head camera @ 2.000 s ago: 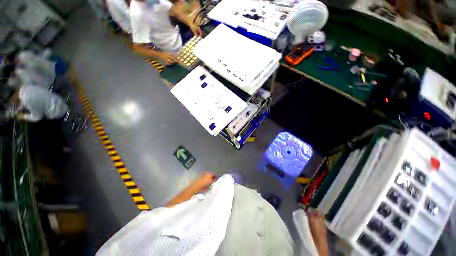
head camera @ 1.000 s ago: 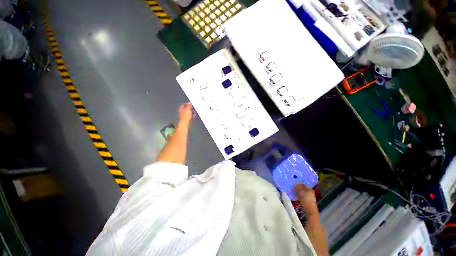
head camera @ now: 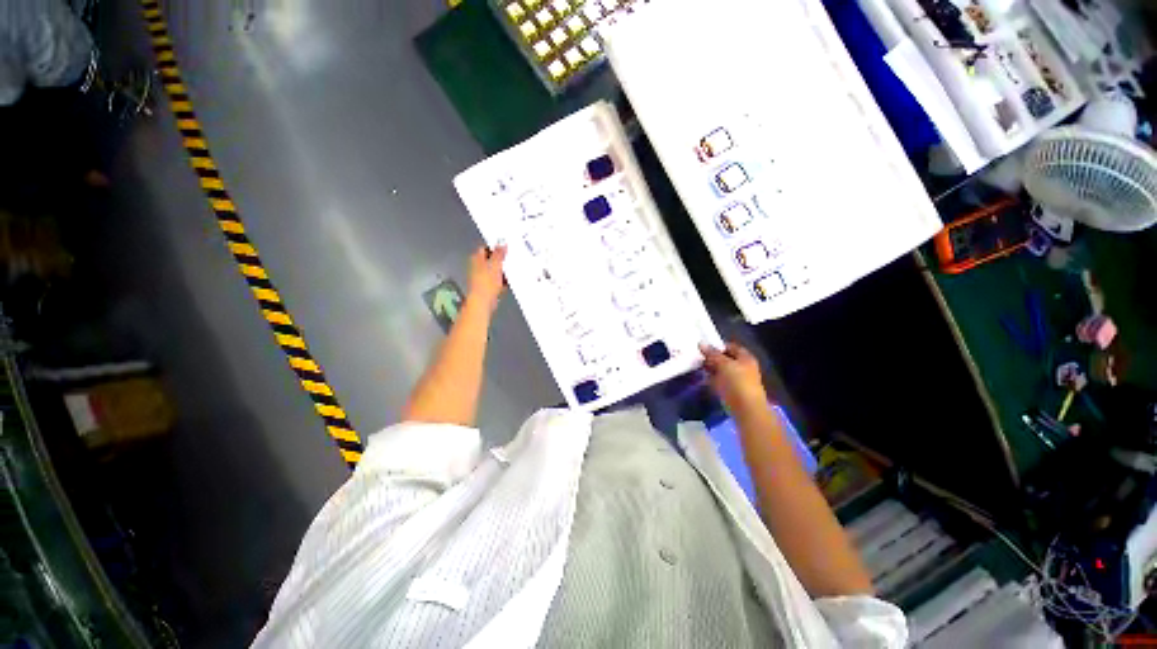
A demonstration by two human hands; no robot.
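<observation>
A white foam tray (head camera: pixel 546 273) lies in front of me, with dark square watch units near its upper right, lower right and bottom corner. My left hand (head camera: pixel 487 273) is at the tray's left edge, with its fingers on the rim. My right hand (head camera: pixel 733 370) is at the tray's lower right corner, with its fingers on the edge. A larger white foam tray (head camera: pixel 774 114) sits beside it to the right, with a row of pale-rimmed square units (head camera: pixel 735 219). The undersides of both hands' grips are hidden.
A gold-squared blister tray (head camera: pixel 553 36) is at the top. A blue stool (head camera: pixel 770 446) is partly behind my right arm. The green bench at right holds an orange multimeter (head camera: pixel 981 237) and a fan (head camera: pixel 1094 175). Yellow-black tape (head camera: pixel 241 244) marks the floor at left.
I have come closer to the foam trays. My right hand has moved from over the stool up to the tray's lower right corner. My left hand has come onto the tray's left edge.
</observation>
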